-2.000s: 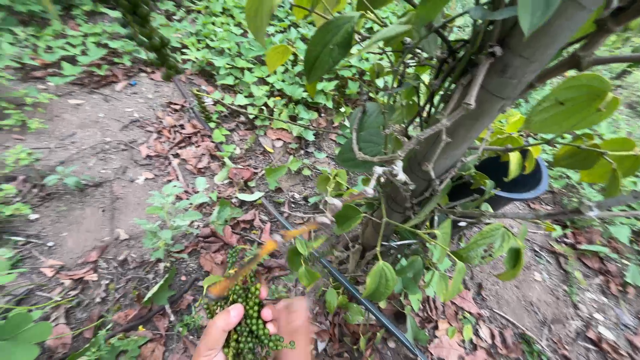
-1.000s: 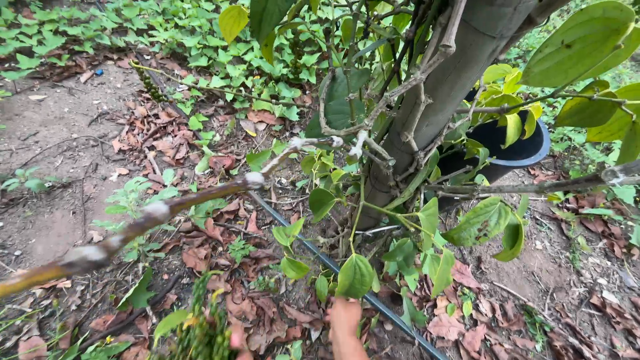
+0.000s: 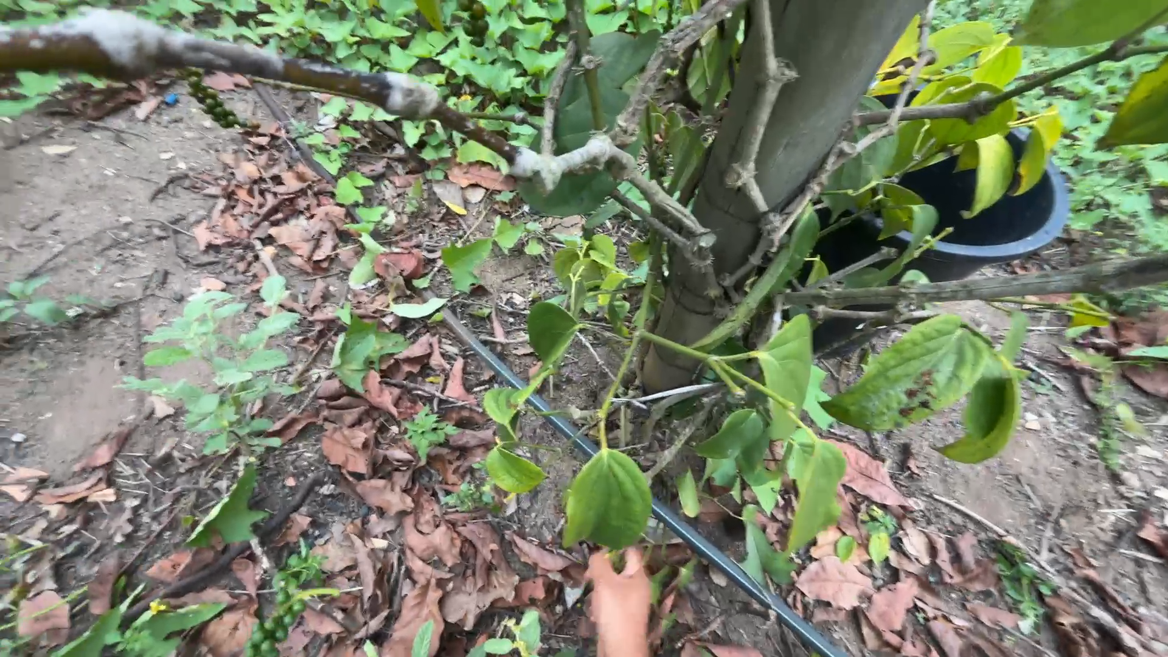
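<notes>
My right hand (image 3: pixel 620 598) is at the bottom centre, on the near side of a drooping green leaf (image 3: pixel 610 500) of a pepper vine. Its fingertips are close to the leaf's lower edge; whether they touch or grip anything cannot be told. Green pepper spikes (image 3: pixel 266 631) show low at the bottom left, with no hand visible on them. Out of view is my left hand. Another spike of green berries (image 3: pixel 212 102) hangs at the upper left. The vine's woody stems climb a thick grey trunk or post (image 3: pixel 776 119).
A black plastic bucket (image 3: pixel 999 245) stands behind the trunk on the right. A dark thin pipe (image 3: pixel 698 545) crosses the ground diagonally. A knobby branch (image 3: pixel 319 78) spans the upper left. Dry brown leaves (image 3: pixel 411 538) and small weeds (image 3: pixel 224 365) cover soil.
Two seconds ago both hands were together at a bunch of green berries; now only my right hand shows, apart from the berries. My left hand and most of the bunch have left view.
</notes>
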